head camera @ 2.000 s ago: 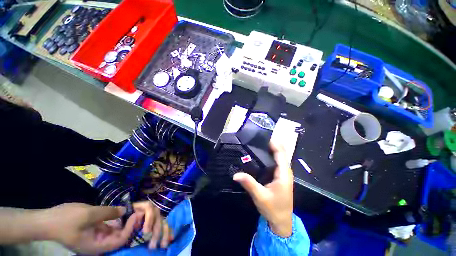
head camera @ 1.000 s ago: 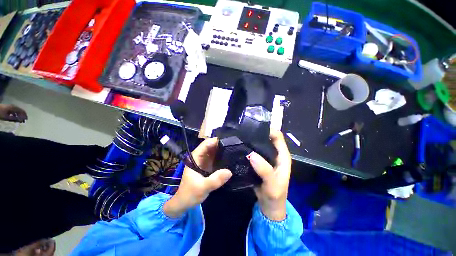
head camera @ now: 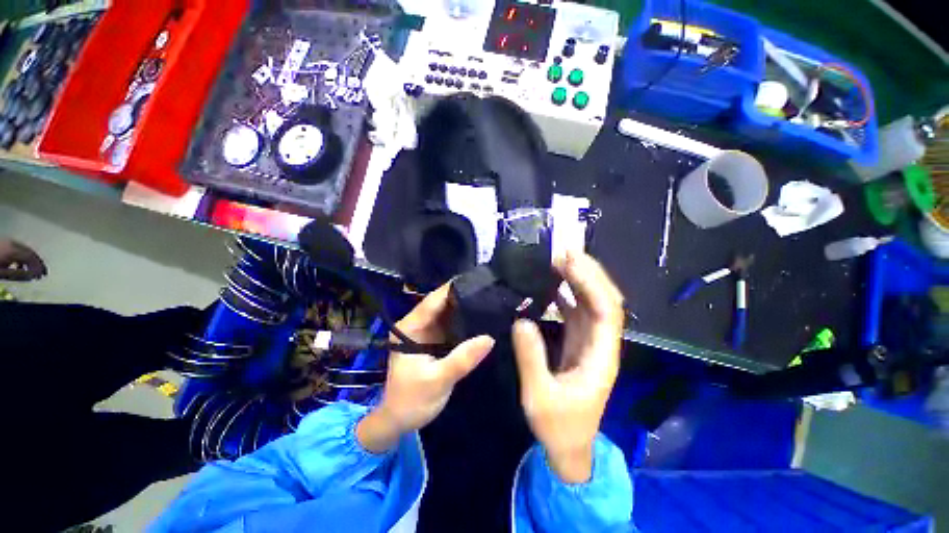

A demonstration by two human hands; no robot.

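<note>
A black headset (head camera: 484,141) lies over the bench's front edge, its wide headband arching away from me. One ear cup housing (head camera: 489,302) with a small red-and-white mark is between my hands; the other cup, with its round cushion (head camera: 441,246), shows at the left. My left hand (head camera: 432,359) holds the near cup at its left side. My right hand (head camera: 570,364) is at the cup's right side, fingers behind it and thumb raised near the mark. The boom microphone (head camera: 349,265) with a round foam tip sticks out to the left. A cable with a pale connector (head camera: 349,339) shows beside my left hand.
A pale tester (head camera: 510,62) stands behind the headset. A black parts tray (head camera: 343,42) and red bin (head camera: 78,104) are at the left. Blue-handled pliers (head camera: 740,302), a tape roll (head camera: 722,188) and blue bins (head camera: 692,89) are at the right. Wire coils hang below the bench.
My left hand has left another person's hand area at the lower left and joined my right hand at the cup. The headset has turned, showing its headband arch and second cup.
</note>
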